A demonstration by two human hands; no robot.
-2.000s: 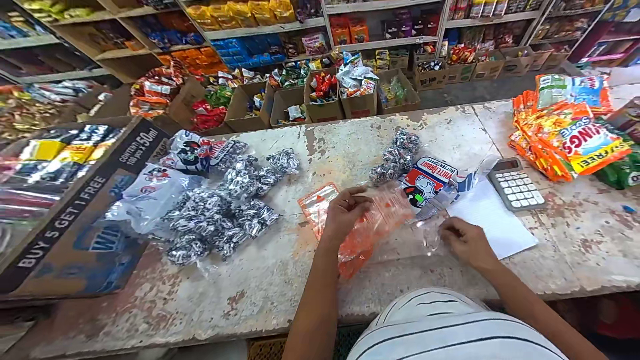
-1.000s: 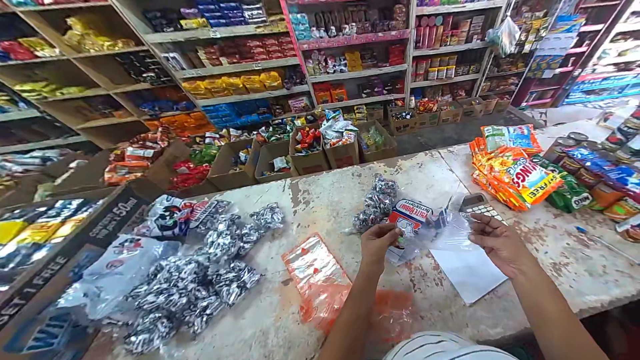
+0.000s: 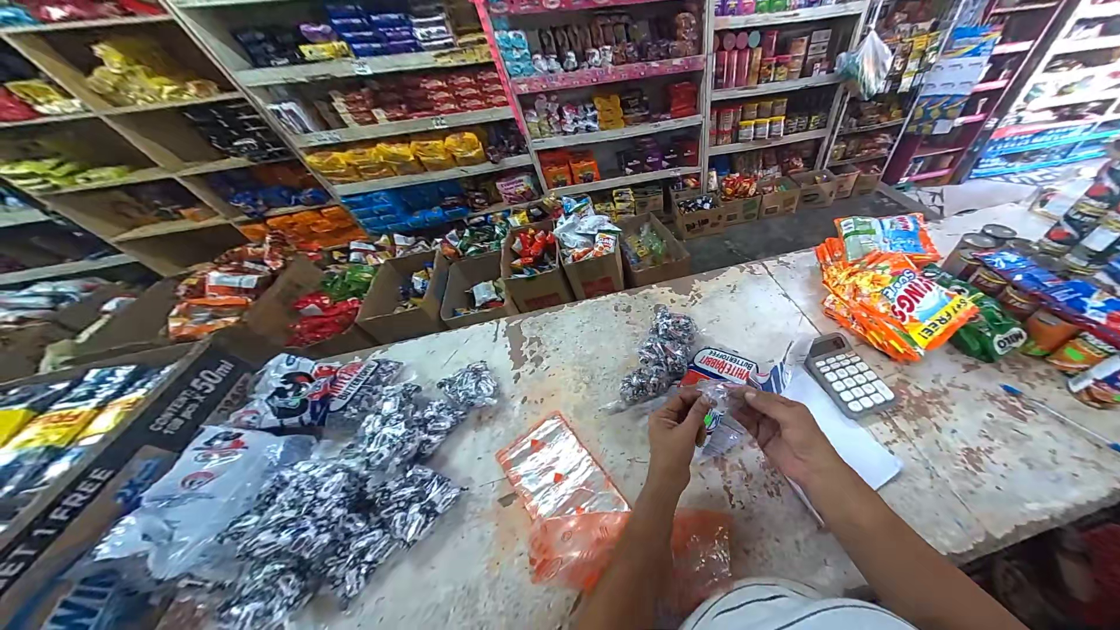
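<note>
My left hand (image 3: 678,430) and my right hand (image 3: 781,429) meet over the counter, both pinching a small clear plastic bag (image 3: 723,430) with something green and white at it. Just behind them lie a White Rabbit candy packet (image 3: 724,366) and a bunch of black-and-white wrapped candies (image 3: 662,350). Orange-printed clear plastic packaging (image 3: 560,468) lies left of my left forearm and partly beneath it. A large heap of bagged wrapped candies (image 3: 332,512) spreads over the counter's left side. White paper (image 3: 844,437) and a grey calculator (image 3: 849,376) are to the right of my right hand.
A carton of sachets (image 3: 114,455) stands at the left edge. Orange snack packs (image 3: 884,297), green packs (image 3: 984,328), cans and a blue pen (image 3: 1050,411) are at the right. Beyond the worn counter (image 3: 560,350) are open cartons (image 3: 534,262) and stocked shelves (image 3: 420,114).
My two hands, apart two seconds ago, have come together at the small clear bag. My left hand has left the orange-printed plastic. The view has tilted up toward the shelves.
</note>
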